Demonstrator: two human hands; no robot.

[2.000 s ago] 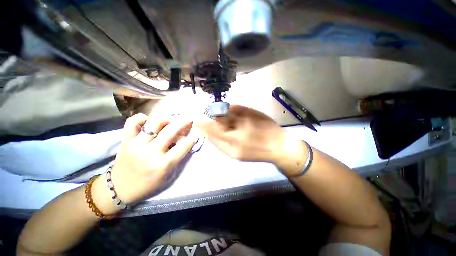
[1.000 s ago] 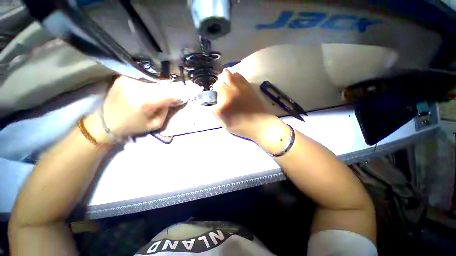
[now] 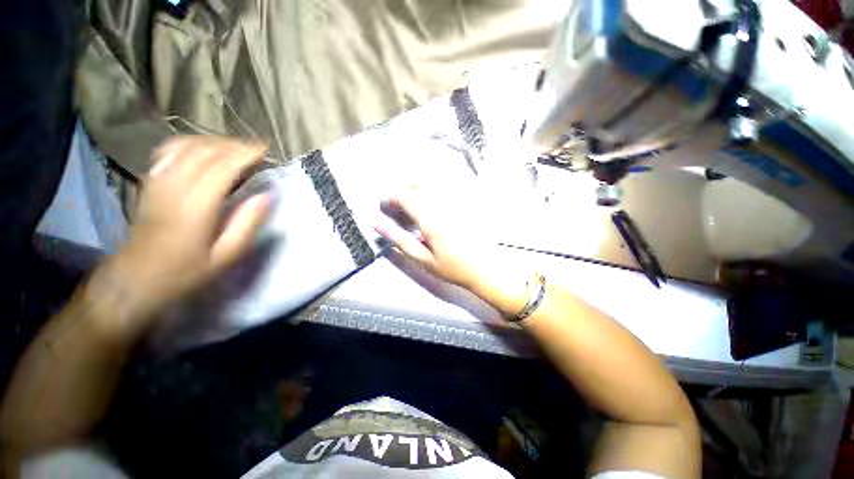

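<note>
A pale, smooth fabric panel lies across the table, joined at its far side to crumpled shiny taupe fabric. A dark textured band crosses the panel, and another dark band lies further right, near the machine. My left hand is blurred, over the left part of the panel, thumb apart from the fingers; whether it grips fabric cannot be told. My right hand rests on the pale fabric right of the nearer band, fingers spread and holding nothing.
The sewing machine head stands at upper right, its tension knob below. Dark snips lie on the machine bed. A black flat object is at the table's right end. A ruler-like strip runs along the front edge.
The view has swung left, so the machine now stands at the right. Both hands have left the needle area. The pale panel with dark bands and the taupe fabric now show.
</note>
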